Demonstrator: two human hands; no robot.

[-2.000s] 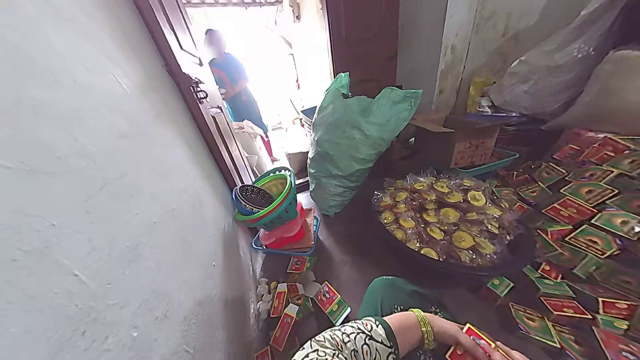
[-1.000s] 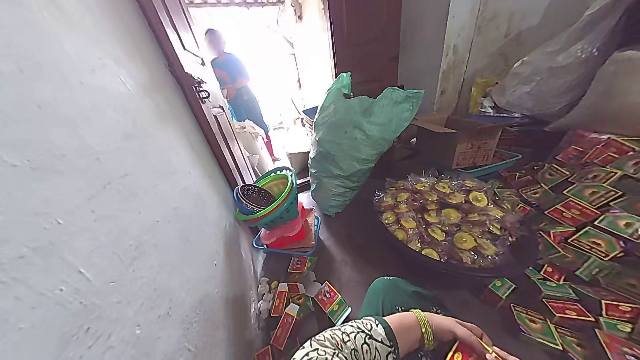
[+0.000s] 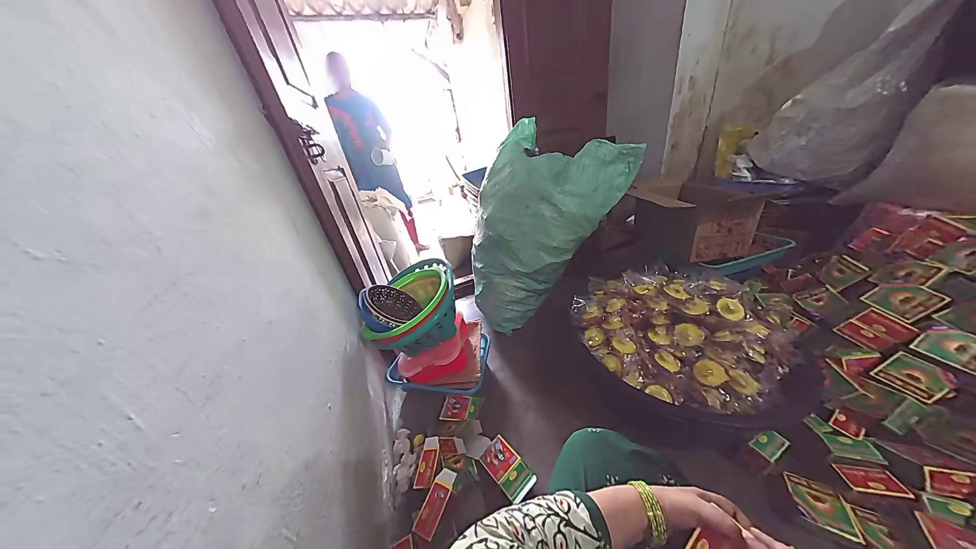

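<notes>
My left hand point(image 3: 698, 509), with yellow-green bangles at the wrist and a patterned sleeve, is at the lower edge of the head view, its fingers closed on a small red printed carton point(image 3: 713, 538). What seem to be fingers of my right hand point(image 3: 765, 540) touch or nearly touch the left fingertips; the rest of that hand is cut off by the frame. Just beyond the hands, a wide dark basin point(image 3: 679, 418) holds many clear plastic packets point(image 3: 690, 334) with round yellow pieces. Flat red and green printed cartons point(image 3: 877, 328) lie in a spread to the right.
A tall green sack point(image 3: 537, 229) stands near the open doorway, where a person point(image 3: 358, 137) stands outside. Stacked plastic baskets point(image 3: 412, 305) sit in a blue tray point(image 3: 482, 366) by the wall. More printed cartons point(image 3: 435, 503) lie on the floor at left. Behind the basin is a cardboard box point(image 3: 724, 232).
The red carton in my left hand sits lower in the view, with less of it showing. The person in the doorway has shifted posture, and a white object now shows at their side.
</notes>
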